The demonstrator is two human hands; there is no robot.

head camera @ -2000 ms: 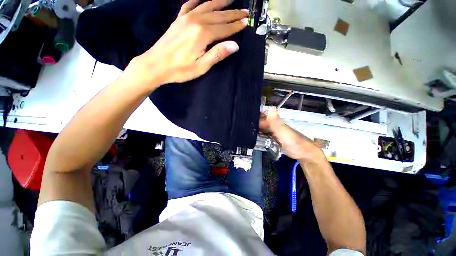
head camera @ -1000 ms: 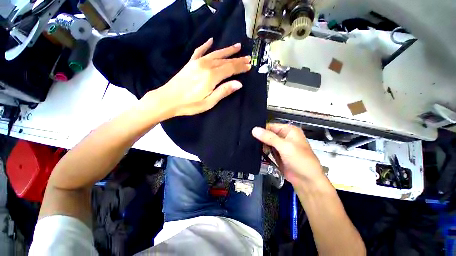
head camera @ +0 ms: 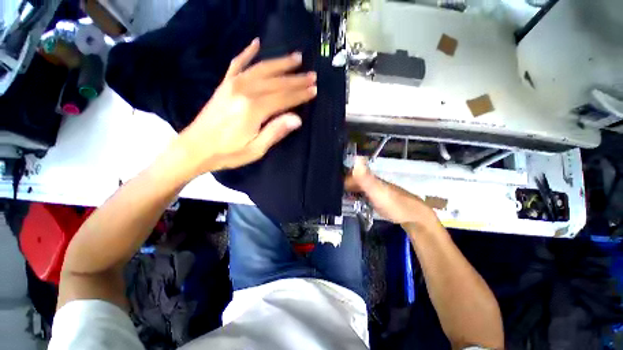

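A dark navy garment (head camera: 205, 61) lies over the white table. Its waistband (head camera: 326, 143) runs straight along the right side, under the presser foot (head camera: 326, 42) at the top, and down to the table's front edge. My left hand (head camera: 256, 102) lies flat on the cloth, fingers spread, left of the waistband and below the foot. My right hand (head camera: 372, 188) is at the waistband's right edge near the front; its fingertips are blurred and partly hidden by the cloth, so its grip is unclear. Metal rollers (head camera: 331, 220) show below the waistband's end.
The cream machine bed (head camera: 410, 102) carries a grey block (head camera: 399, 67) right of the foot. Thread cones (head camera: 89, 75) stand at the upper left. A red stool (head camera: 44, 239) is on the floor left. A recess with small parts (head camera: 542, 205) is at the table's right end. Dark cloth lies below.
My left hand has slid down and left, away from the foot. My right hand, earlier on top of the waistband edge with its thumb, is now beside and partly under it.
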